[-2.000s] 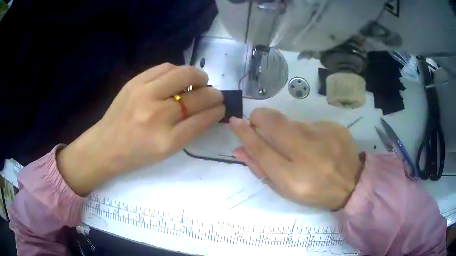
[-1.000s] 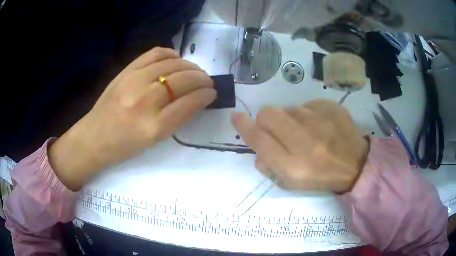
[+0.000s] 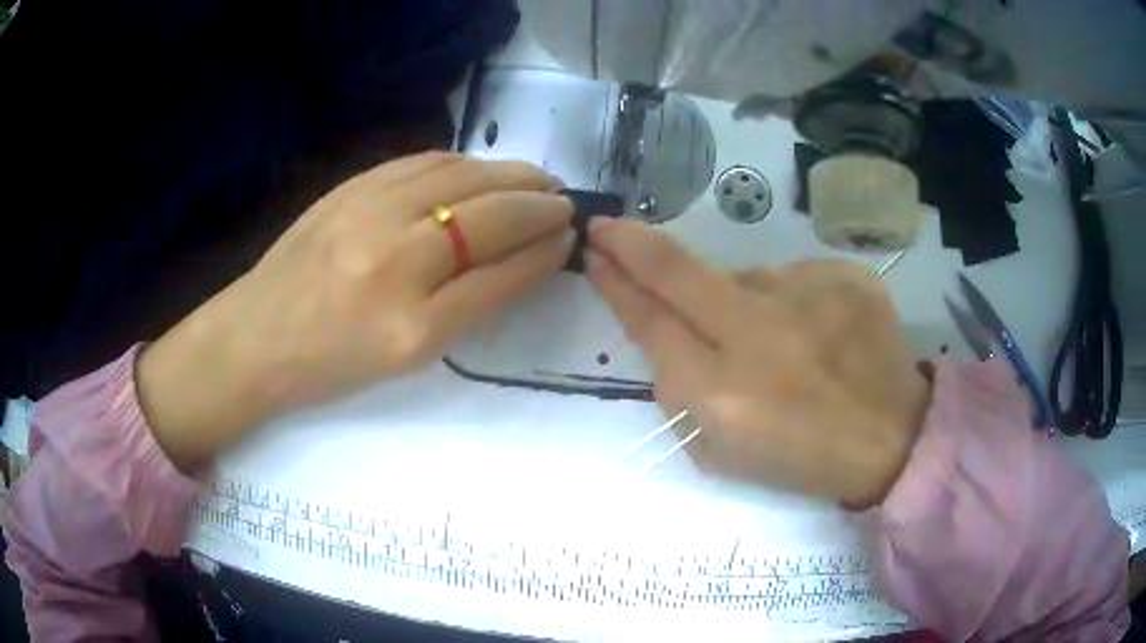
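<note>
A small black fabric patch (image 3: 581,246) lies just in front of the round needle plate (image 3: 679,157). My left hand (image 3: 365,270) rests on it from the left, fingertips on the patch, and hides its left part. My right hand (image 3: 754,352) touches the patch's right edge with its fingertips. Slim silver tweezers (image 3: 662,442) stick out beneath my right palm, tips towards the front left; their other end shows past the back of the hand. The large black garment (image 3: 189,151) lies at the left, beyond my left hand.
The machine head (image 3: 754,44) hangs across the top, with a ribbed cream knob (image 3: 865,201) below it. Spare black patches (image 3: 974,189) lie right of the knob. Small pointed snips (image 3: 1002,339) and black-handled shears (image 3: 1087,339) lie far right. A printed ruler (image 3: 503,565) runs along the front edge.
My right fingertips have moved up and left onto the patch, which they were apart from a second ago. My left hand and the patch have shifted slightly right.
</note>
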